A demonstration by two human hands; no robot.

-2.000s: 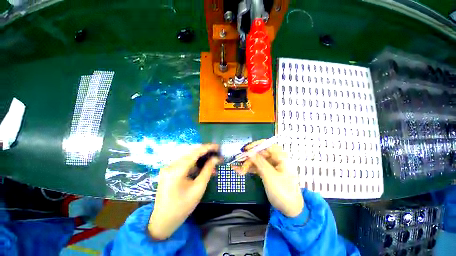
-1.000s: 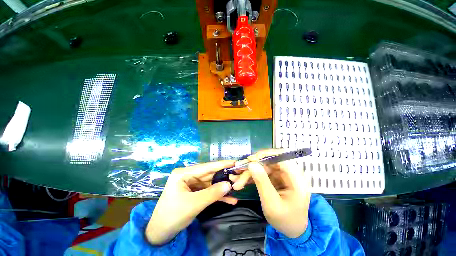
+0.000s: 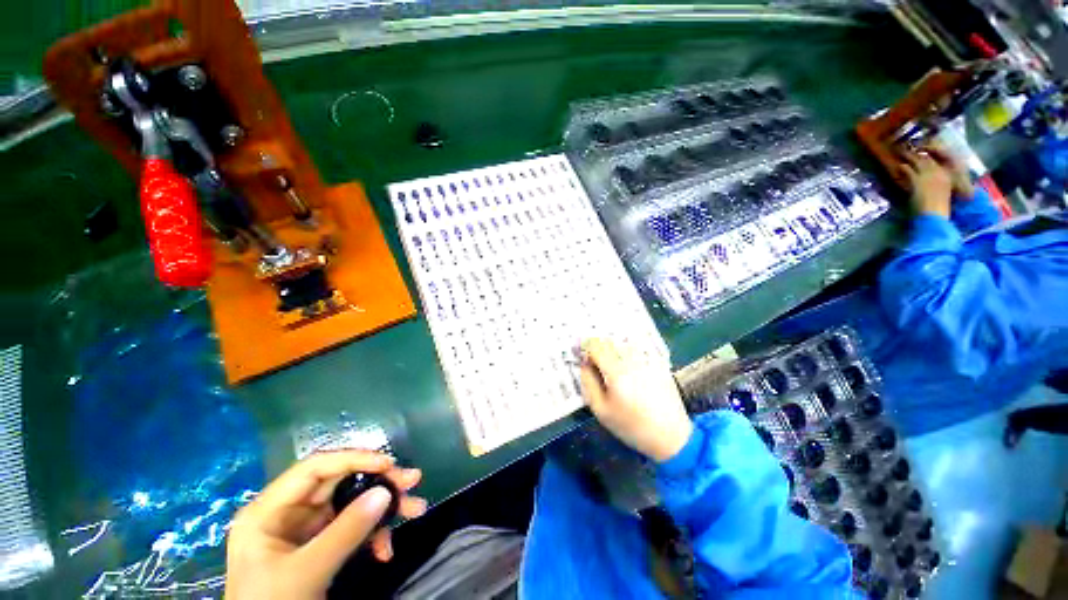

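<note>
My left hand (image 3: 307,525) holds a small round black plastic housing (image 3: 362,497) between thumb and fingers, low at the mat's near edge. My right hand (image 3: 627,393) is over the lower right part of the white parts board (image 3: 515,275), with fingertips bent down at its surface. The tweezers cannot be made out there, and what the right fingers hold is too small to tell. The board carries rows of small dark elongated pieces. The adhesive dot sheet (image 3: 340,434) lies just beyond my left hand, partly hidden by it.
The orange clamp fixture (image 3: 369,281) stands at the left with its red handle (image 3: 173,223) hanging down. Blue film (image 3: 158,399) lies left of it. Blister trays (image 3: 726,188) are right of the board, another (image 3: 820,434) below the bench edge. A co-worker (image 3: 984,275) in blue sits at right.
The view has swung right. My hands have parted: the right one moved from the housing to the white board, while the left one still holds the housing.
</note>
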